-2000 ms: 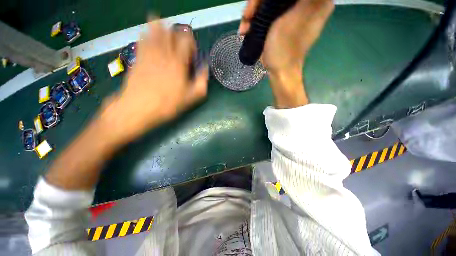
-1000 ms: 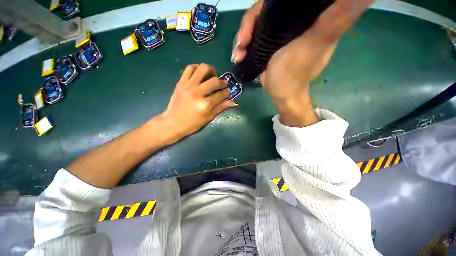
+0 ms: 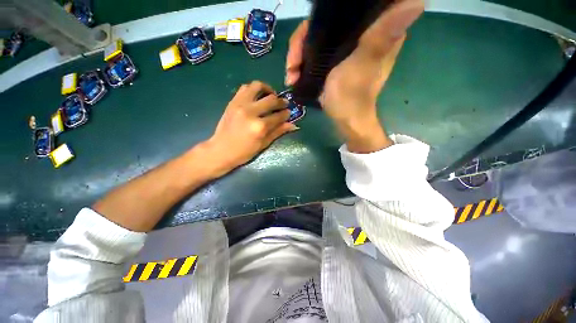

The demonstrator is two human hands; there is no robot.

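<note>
My left hand (image 3: 252,126) holds a small watch-sized housing (image 3: 294,110) with a blue circuit board by its left side on the green bench. My right hand (image 3: 357,82) is wrapped around a thick black electric screwdriver (image 3: 338,38), held upright at the housing's right edge. The screwdriver's tip is hidden behind its body, so contact with the housing cannot be told. The tool and right hand are slightly blurred. The round dimpled screw plate does not show.
Blue-board housings (image 3: 194,45) with yellow-edged batteries (image 3: 170,57) lie at the upper middle and left. A pale rail (image 3: 151,25) curves behind them, with a grey metal post (image 3: 54,25) at upper left. A black cord (image 3: 505,132) crosses the right side.
My left hand has come from the upper housings to hold one at the centre. The screwdriver has moved over the housing's right edge. The head view has shifted slightly.
</note>
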